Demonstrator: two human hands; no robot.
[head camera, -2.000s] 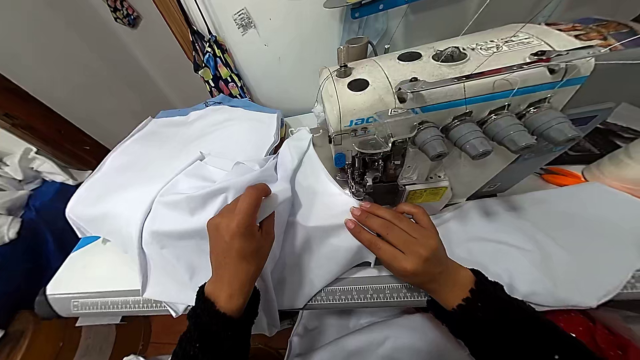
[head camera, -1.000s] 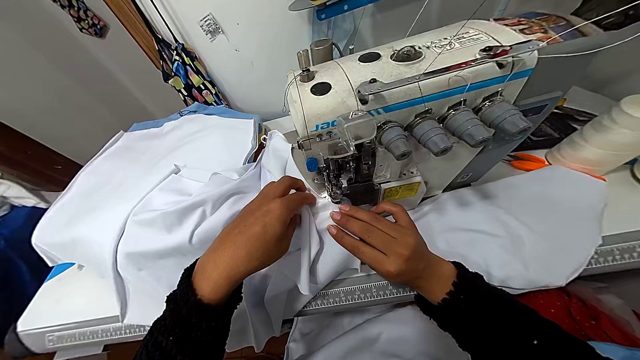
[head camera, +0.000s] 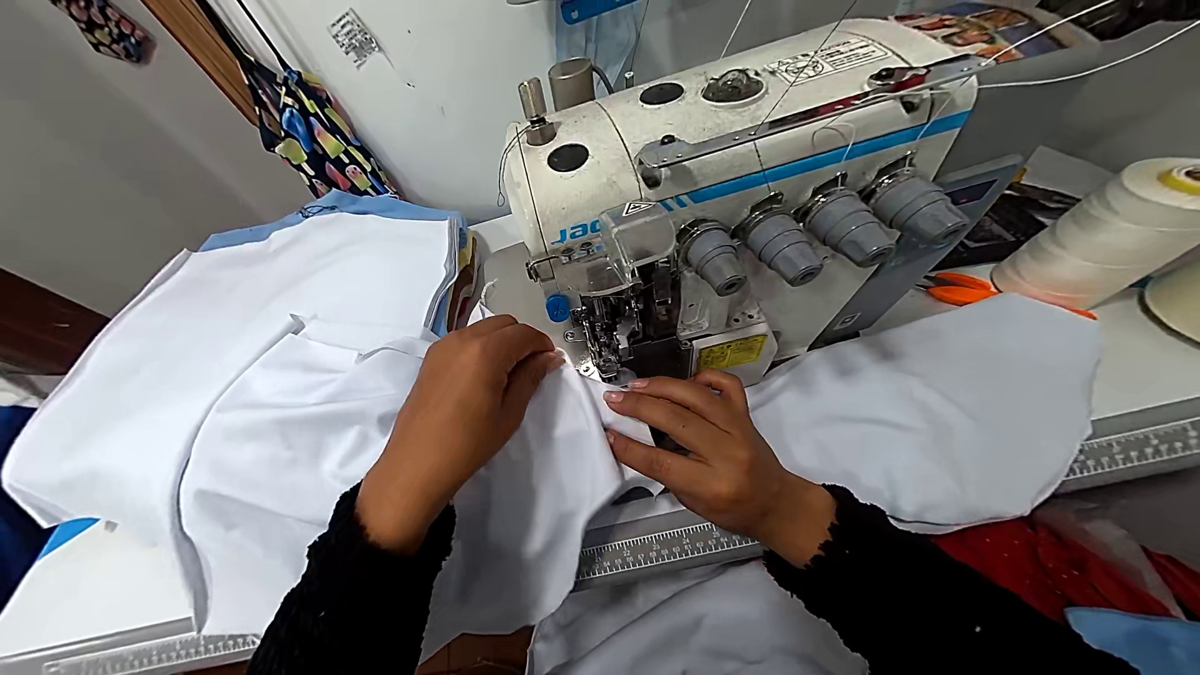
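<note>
A white and blue overlock sewing machine (head camera: 750, 150) stands across the table, its presser foot area (head camera: 609, 361) just beyond my fingertips. My left hand (head camera: 459, 412) pinches the edge of a white fabric piece (head camera: 534, 506) between thumb and fingers, left of the foot. With fingers spread, my right hand (head camera: 703, 450) rests its fingertips on the same fabric, right in front of the foot. The needle tip is hidden by machine parts. A stack of white cut fabric (head camera: 309, 272) lies at the left, and another white panel (head camera: 937, 412) lies to the right.
Orange-handled scissors (head camera: 966, 289) and a large cone of white thread (head camera: 1116, 230) are on the right. A measuring scale (head camera: 666, 548) runs along the table's front edge. Red fabric (head camera: 1050, 562) and more white fabric (head camera: 694, 623) sit below that edge. Patterned cloth (head camera: 319, 131) hangs behind.
Since two seconds ago, my left hand has come close to the presser foot and the fabric between my hands has bunched into folds. My right hand has stayed by the foot. The view has shifted.
</note>
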